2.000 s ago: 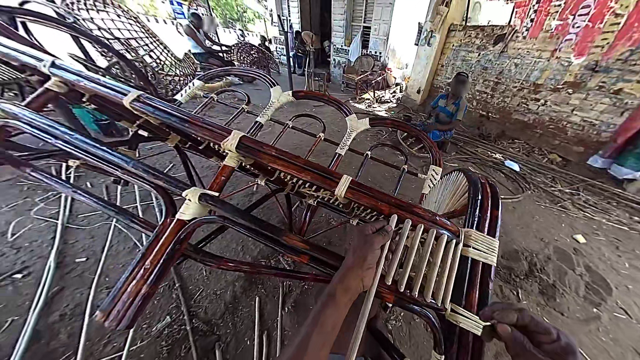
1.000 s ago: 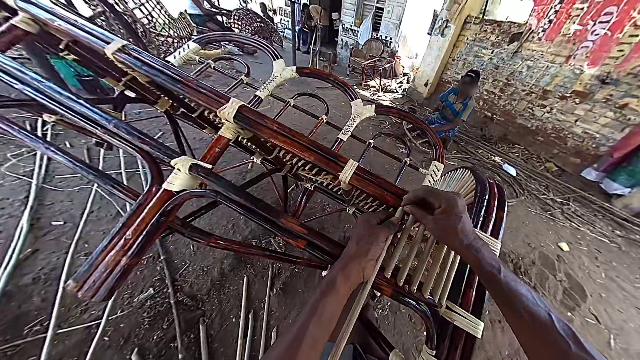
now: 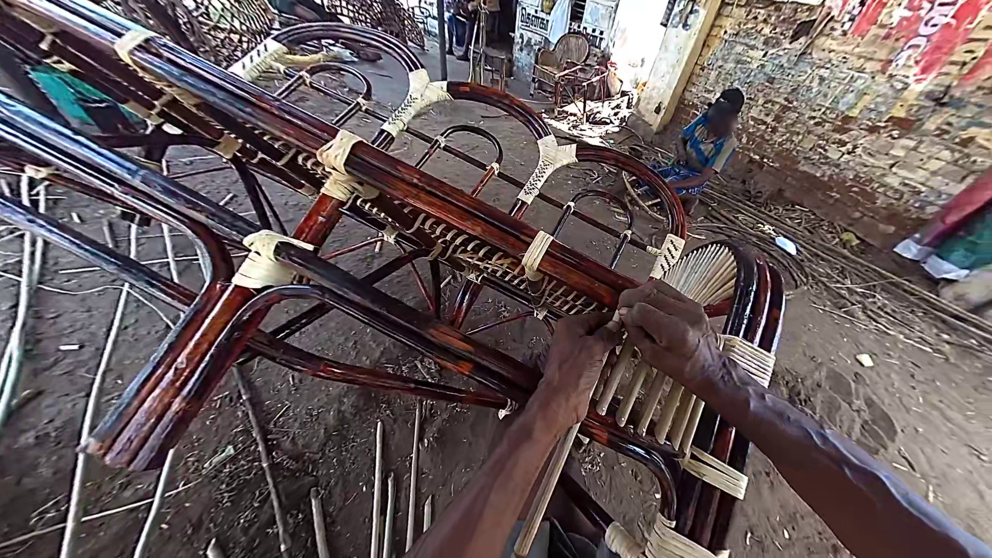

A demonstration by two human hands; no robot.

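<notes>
A dark red-brown varnished cane furniture frame (image 3: 457,209) with pale cane bindings lies tilted across the view. My left hand (image 3: 581,353) grips a pale cane strip (image 3: 547,488) near its upper end, against the frame's long rail. Close beside it, my right hand (image 3: 666,322) has its fingers closed at the strip's upper end; the fingertips are partly hidden. Under my right wrist, a row of pale cane slats (image 3: 659,407) spans the frame's end section. Beyond them, more slats (image 3: 704,273) fan out inside the curved end.
Loose cane poles (image 3: 101,372) lie on the dirt ground at left, and cut sticks (image 3: 395,480) below. A person (image 3: 701,151) sits by the brick wall (image 3: 845,116), near long canes (image 3: 868,263) on the ground. A cane chair (image 3: 570,66) stands at the back.
My right hand was at the lower binding at the frame's right end two seconds ago; it has moved up and left to the strip beside my left hand. My left hand stays at the rail.
</notes>
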